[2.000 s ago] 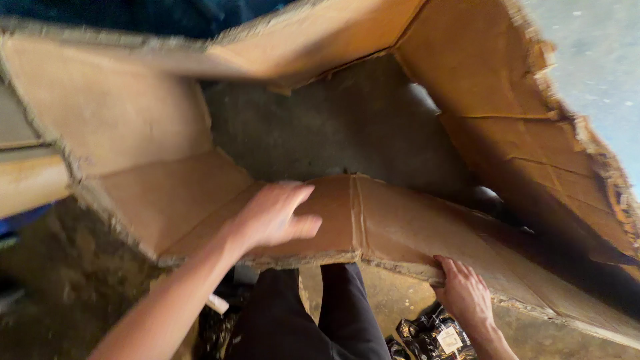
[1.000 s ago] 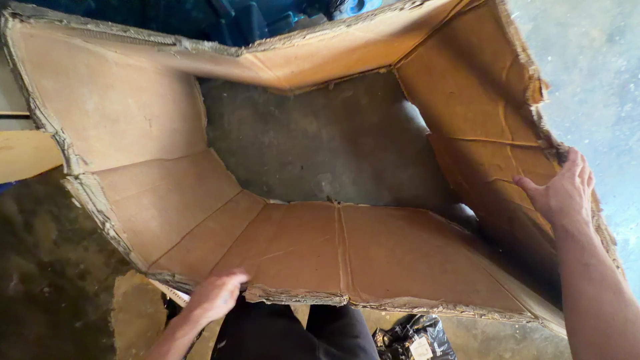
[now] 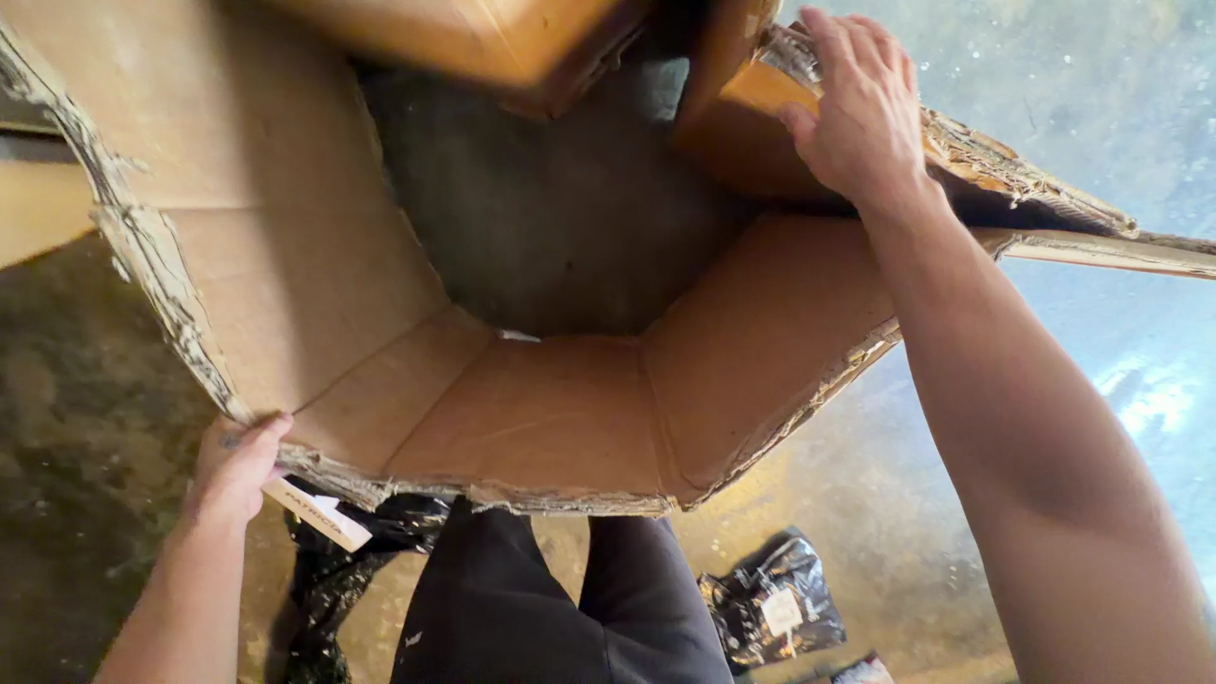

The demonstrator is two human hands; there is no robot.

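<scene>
A large bottomless cardboard box wall (image 3: 560, 418) with ragged, torn top edges stands around a patch of concrete floor. My left hand (image 3: 237, 461) grips its near left edge, thumb on the inside, with a pale strip bearing writing (image 3: 318, 515) sticking out below the fingers. At the upper right my right hand (image 3: 860, 109) lies over the torn edge of the far right panel, fingers over the rim and thumb on the inner side. That panel is bent inward, leaving a dark fold beside the wrist. The far panel is blurred and also juts inward.
Black plastic bags lie on the floor near my legs, one (image 3: 774, 603) with a white label at the right, another (image 3: 332, 589) at the left. A tan board or cardboard piece (image 3: 43, 209) is at the left edge. Shiny concrete floor (image 3: 1121, 380) shows at the right.
The box's right side has folded inward, and its far panel now bends toward the middle. My right hand has moved with the right edge. My left hand remains at the near left edge.
</scene>
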